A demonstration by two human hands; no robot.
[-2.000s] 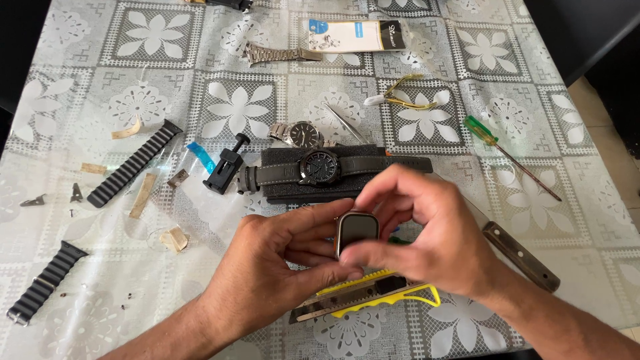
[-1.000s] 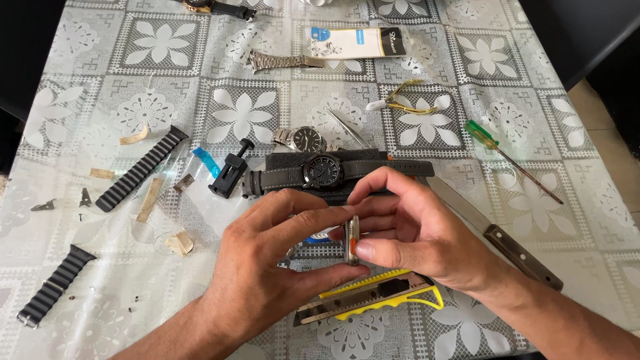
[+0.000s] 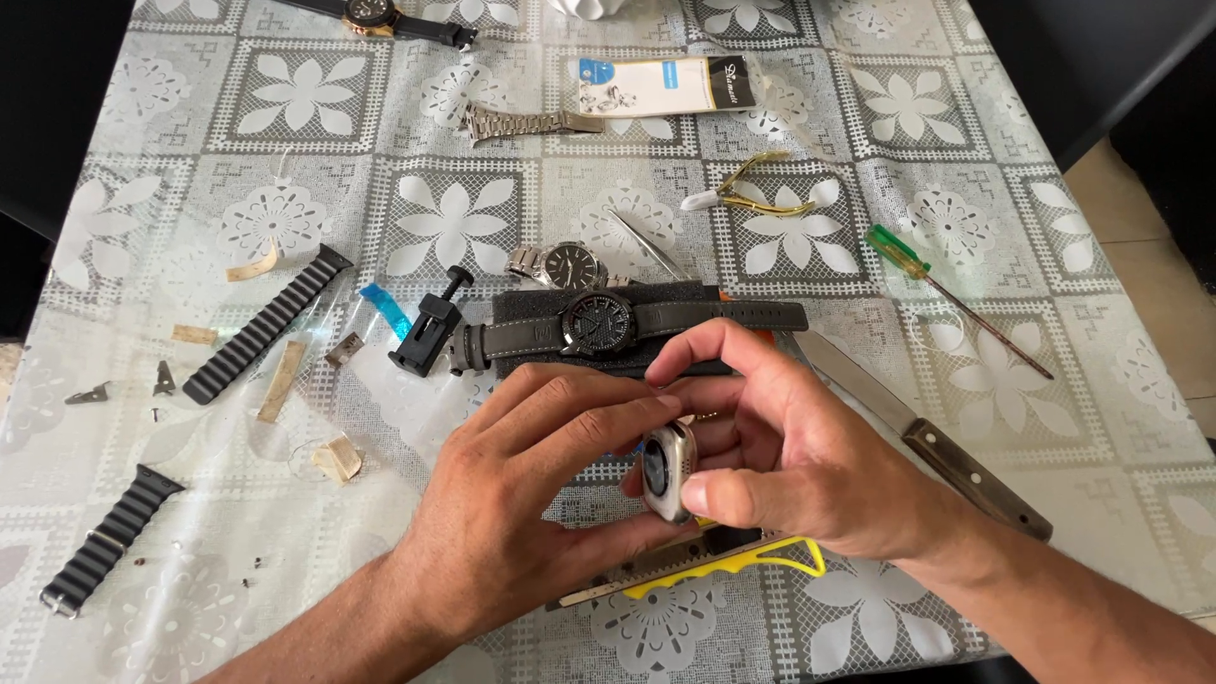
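A smartwatch case (image 3: pixel 669 472) without its band is held upright between both hands, its rounded back with the dark sensor disc turned to the left. My left hand (image 3: pixel 541 484) grips it from the left, the thumb beneath and the fingertips at its top. My right hand (image 3: pixel 769 446) has its thumb on the case's right side, other fingers behind. Just beyond the hands, a black wristwatch with a dark strap (image 3: pixel 598 323) lies on a black foam pad. Under the hands is a yellow-handled saw or cutter (image 3: pixel 731 567), partly hidden.
Black ridged band pieces (image 3: pixel 269 325) (image 3: pixel 112 541), a black link-removal tool (image 3: pixel 430 323), tape scraps (image 3: pixel 281 380) and tiny screws lie left. A steel watch (image 3: pixel 570 266), tweezers (image 3: pixel 648 243) and gold-handled nippers (image 3: pixel 760 190) lie beyond. A green screwdriver (image 3: pixel 898 251) and wooden-handled knife (image 3: pixel 976 478) are right.
The smartwatch case has been turned in my hands: its dark screen faced up two seconds ago, then its edge showed, and now its back shows. Both hands still hold it.
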